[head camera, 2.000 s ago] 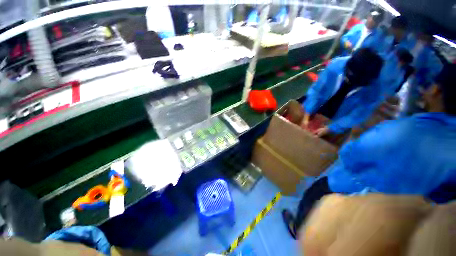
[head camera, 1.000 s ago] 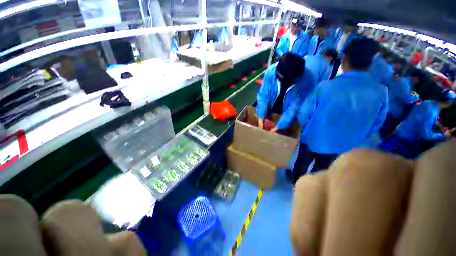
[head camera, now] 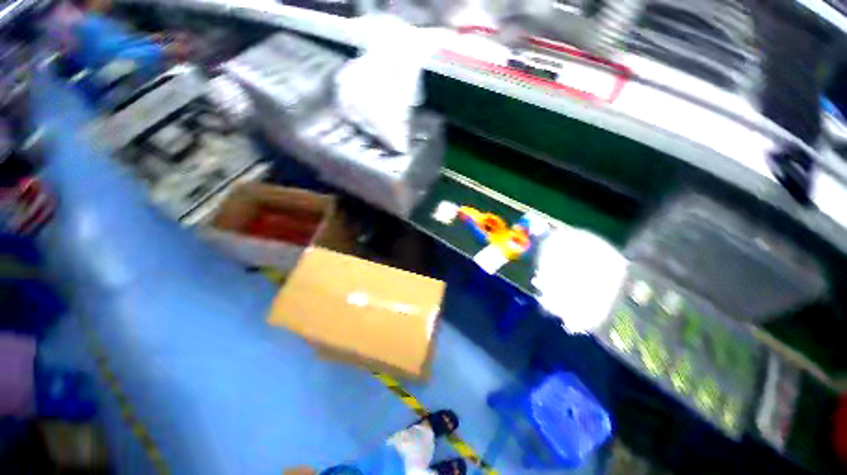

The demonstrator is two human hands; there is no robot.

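The picture is blurred and tilted. A small tan patch at the bottom edge may be part of my left hand (head camera: 299, 471); its grip cannot be told. My right hand is not in view. A closed brown carton (head camera: 362, 311) with a small white label sits on the blue floor. Orange and blue tape guns (head camera: 501, 234) lie on the dark-green bench (head camera: 580, 181), left of a white plastic heap (head camera: 580, 278). A clear tray with green boards (head camera: 683, 348) lies right of the heap.
A blue stool (head camera: 568, 419) stands below the bench. An open carton with red items (head camera: 274, 223) sits behind the closed one. Grey trays (head camera: 200, 158) stand farther left. Shoes (head camera: 441, 424) are on the yellow-black floor line (head camera: 401, 394). A worker in blue (head camera: 111, 42) is far left.
The view has swung left and tilted; the closed carton and tape guns now show. The large tan hands at both lower sides have gone, leaving at most a small patch. Workers on the right are out of view.
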